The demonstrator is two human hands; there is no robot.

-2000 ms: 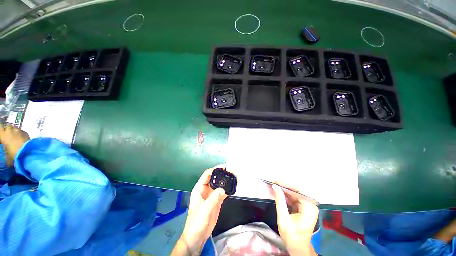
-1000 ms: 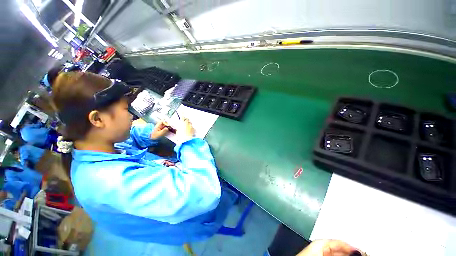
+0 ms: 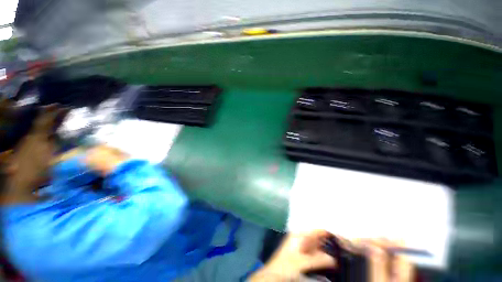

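Note:
The frame is motion-blurred. My left hand (image 3: 300, 254) is at the bottom edge, closed around a dark housing (image 3: 333, 248) over the front of the white paper sheet (image 3: 369, 201). My right hand (image 3: 388, 263) is just right of it, cut off by the bottom edge. Thin dark tweezers (image 3: 410, 251) stick out to the right from my right hand. Behind the paper lies the black foam tray (image 3: 385, 156) with two rows of pockets, most holding a black housing. One front-row pocket, second from the left, shows no housing.
A person in a blue smock (image 3: 93, 220) sits at the left, by another white sheet (image 3: 144, 137) and a second black foam tray (image 3: 179, 104). A yellow-and-black pen or knife (image 3: 257, 31) lies on the back ledge. A small dark part (image 3: 429, 78) lies behind my tray.
The view has swung back right and down from the neighbour. Both my hands are now in the picture, close together; a second ago only part of my left hand showed at the bottom edge.

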